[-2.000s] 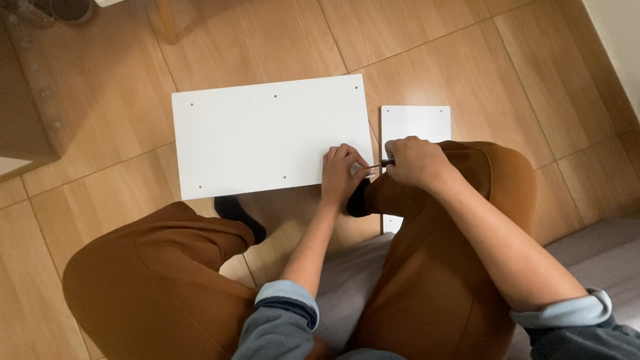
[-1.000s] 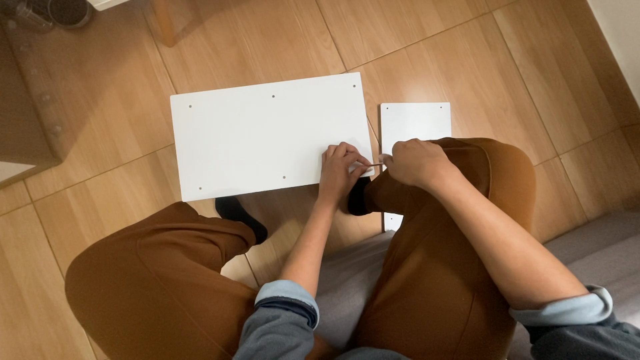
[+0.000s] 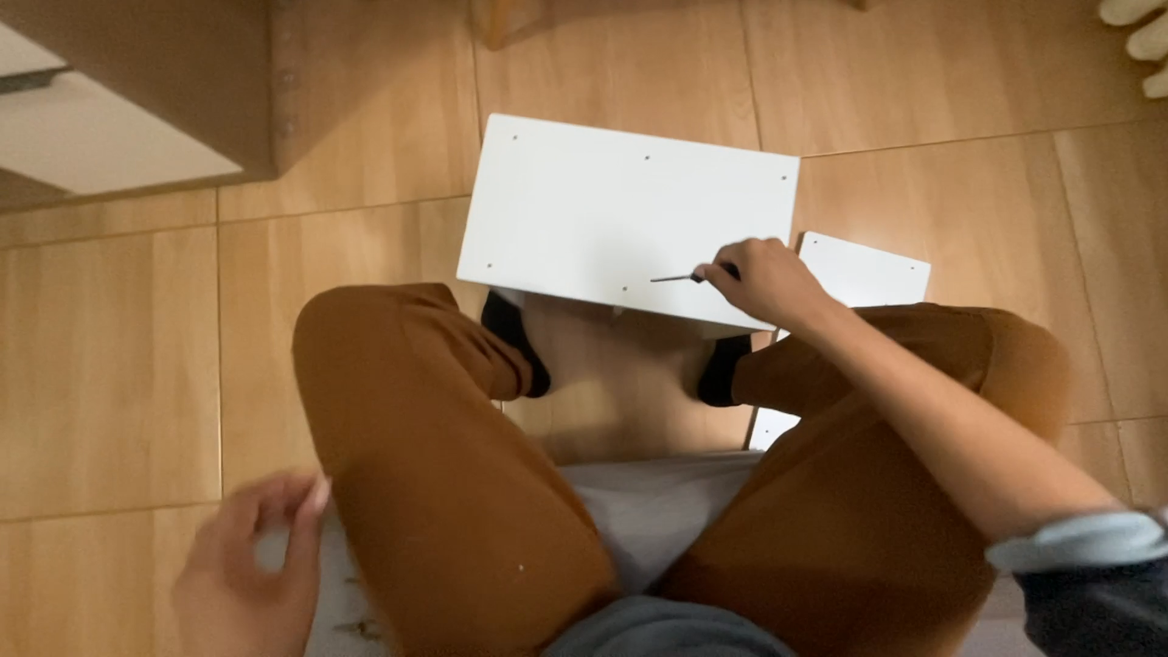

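Observation:
My right hand (image 3: 766,281) is closed around the dark handle of a screwdriver (image 3: 673,277), whose thin shaft points left over the near right part of a white panel (image 3: 584,201). The panel lies in front of my feet and has several small dark holes near its edges. My left hand (image 3: 255,557) is blurred at the lower left, beside my left knee, with thumb and fingertips close together. Whether it holds anything cannot be told. Near it, small blurred metal-coloured pieces (image 3: 360,628) lie on the grey fabric seat.
A second white panel with holes (image 3: 867,269) lies on the wood-look floor to the right, partly under my right leg. A cabinet with a white front (image 3: 128,128) stands at the upper left. A wooden furniture leg (image 3: 495,23) stands beyond the large panel.
My left hand has moved from the large panel's right corner to the lower left. My right hand, with the screwdriver, is now above the panel. The view has turned noticeably.

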